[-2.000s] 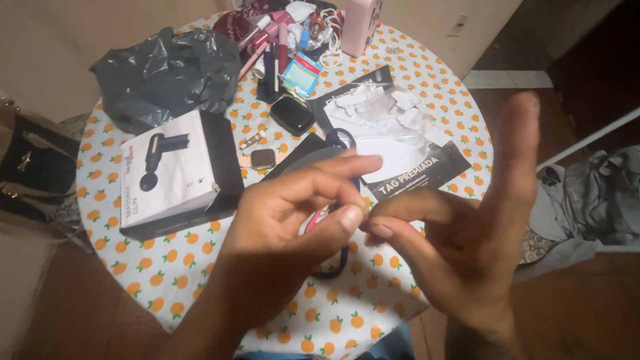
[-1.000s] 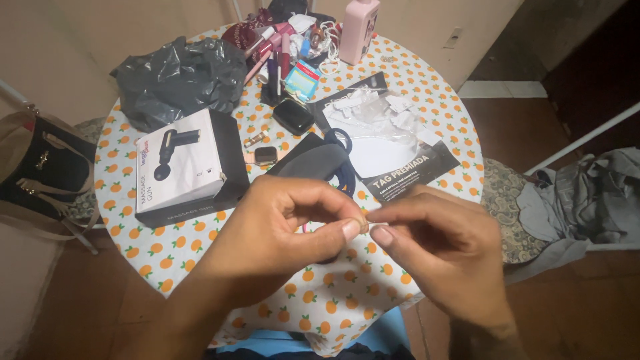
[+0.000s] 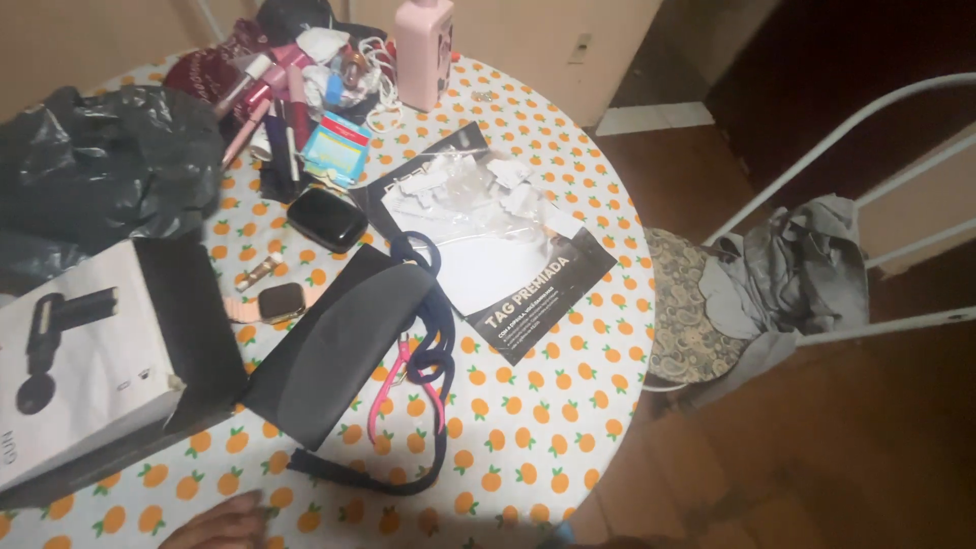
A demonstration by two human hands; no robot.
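My left hand [image 3: 221,524] shows only in part at the bottom edge, its blurred fingers low over the tablecloth; whether it holds anything cannot be seen. My right hand is out of view. Pink-handled nippers [image 3: 396,374] lie on the table beside a dark blue cord [image 3: 442,328]. Left of them is a dark grey glasses case [image 3: 335,343] on a black flat piece. A smartwatch [image 3: 280,303] with a pink band lies near a small gold-coloured item [image 3: 260,272]. Above is a glossy black case [image 3: 327,219].
A massage gun box [image 3: 99,358] and a dark plastic bag [image 3: 107,168] occupy the left side. Cosmetics [image 3: 267,91] and a pink bottle [image 3: 424,57] stand at the back. Printed sheets [image 3: 526,305] lie under clear plastic and paper scraps. A chair with grey cloth [image 3: 801,267] is at right.
My hands, earlier together over the table with fingertips meeting, have parted. The left is now low at the bottom edge and the right has left the view. The pink nippers now show fully.
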